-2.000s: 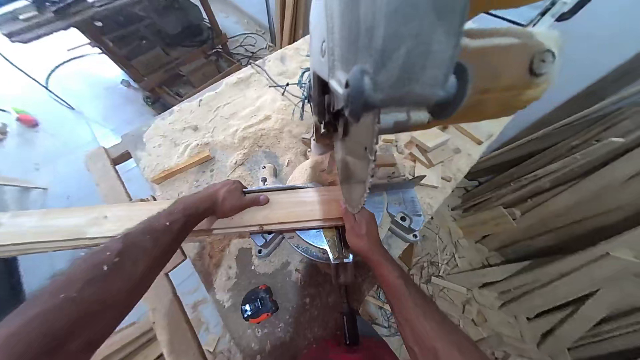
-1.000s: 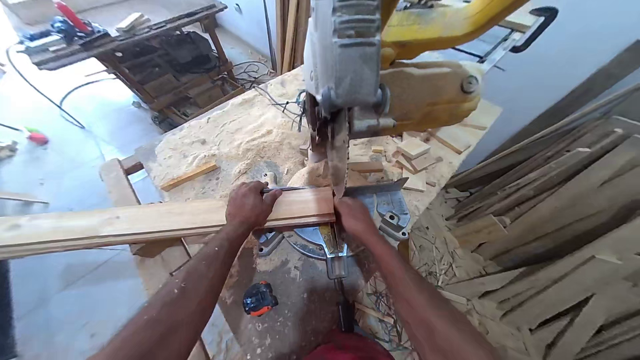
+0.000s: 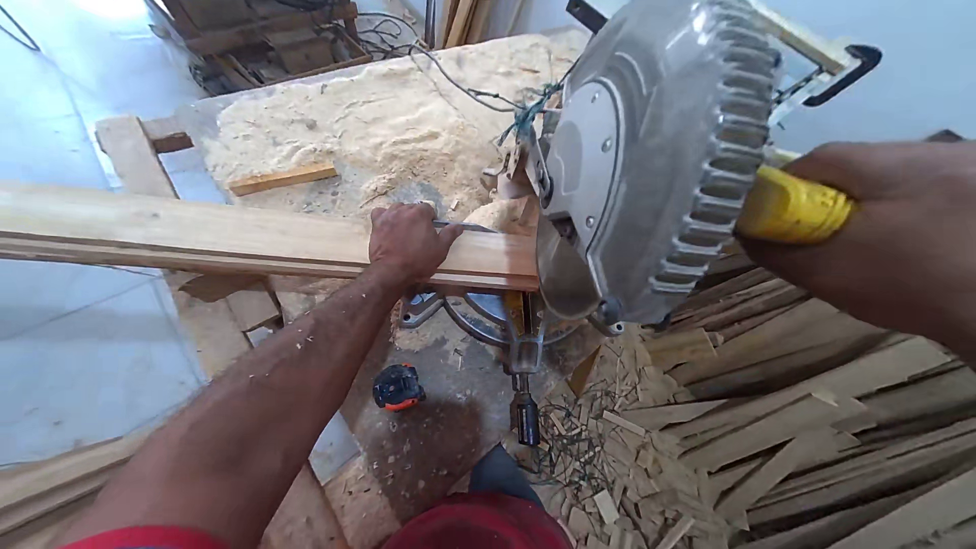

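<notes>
My left hand (image 3: 408,240) grips a stack of long wooden boards (image 3: 252,236) and presses it on the base of a miter saw (image 3: 488,316). The boards run off to the left; their right ends lie beside the saw's blade guard (image 3: 564,271). My right hand (image 3: 816,202) is closed around the yellow handle (image 3: 797,206) of the saw head, at the right. The grey ribbed housing (image 3: 671,152) is lowered in front of me and hides much of the base. A tape measure (image 3: 399,386) lies on the bench below the boards.
Sawdust (image 3: 412,114) covers the back of the workbench, with a small wood strip (image 3: 282,179) on it. Offcuts (image 3: 610,457) litter the floor at the lower right, beside piled boards (image 3: 823,374). A wooden rack (image 3: 267,38) with cables stands at the back left.
My right hand has left the right end of the boards and taken hold of the saw's handle. The saw head looks lower and larger in view. My left hand still grips the boards.
</notes>
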